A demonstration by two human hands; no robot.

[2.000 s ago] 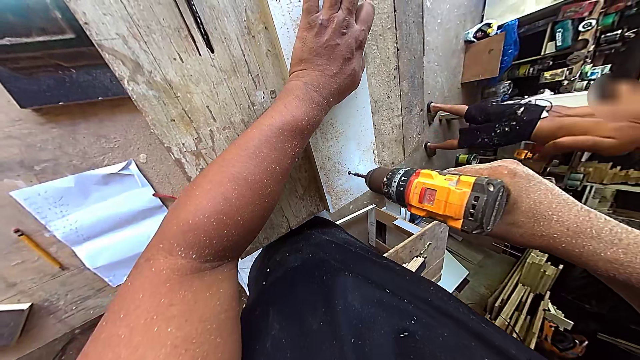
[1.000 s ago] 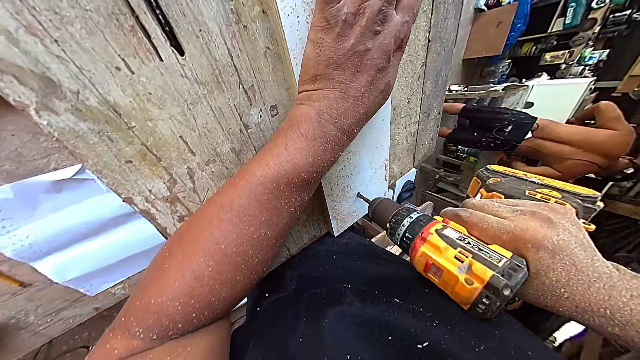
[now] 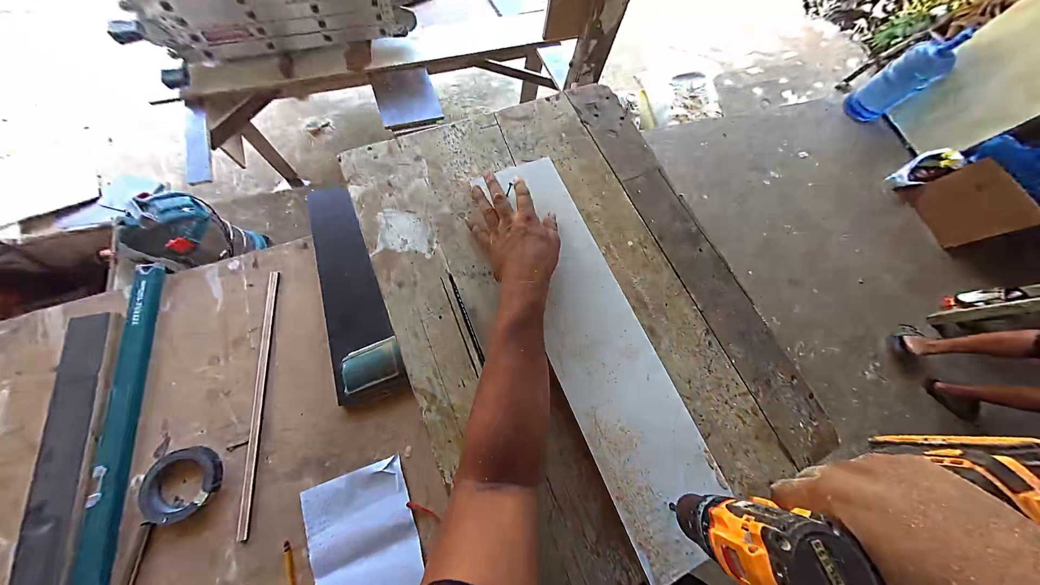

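Note:
My left hand [image 3: 517, 240] lies flat with fingers spread on the far end of a long white board [image 3: 621, 349], beside a small dark screw-like piece between the fingers. The board rests on a worn wooden plank table [image 3: 691, 301]. At lower right my right hand [image 3: 886, 504] is closed round a yellow and black cordless drill [image 3: 756, 532]; its bit tip is over the board's near end, where sawdust lies. Whether the tip touches the board I cannot tell. A second yellow and black tool [image 3: 967, 463] shows partly behind my right hand.
Left on a lower table are a dark panel [image 3: 345, 284], a teal level-like bar [image 3: 122, 422], a tape roll [image 3: 180, 485], a thin wooden strip [image 3: 258, 406], white paper [image 3: 363, 524] and a pencil [image 3: 288, 562]. A blue power tool [image 3: 175, 223] stands beyond. A person's legs [image 3: 975, 366] show at right.
The view has swung up and outward, bringing the board's far end into sight. My left hand stays pressed on the board and my right hand still holds the drill near its near end.

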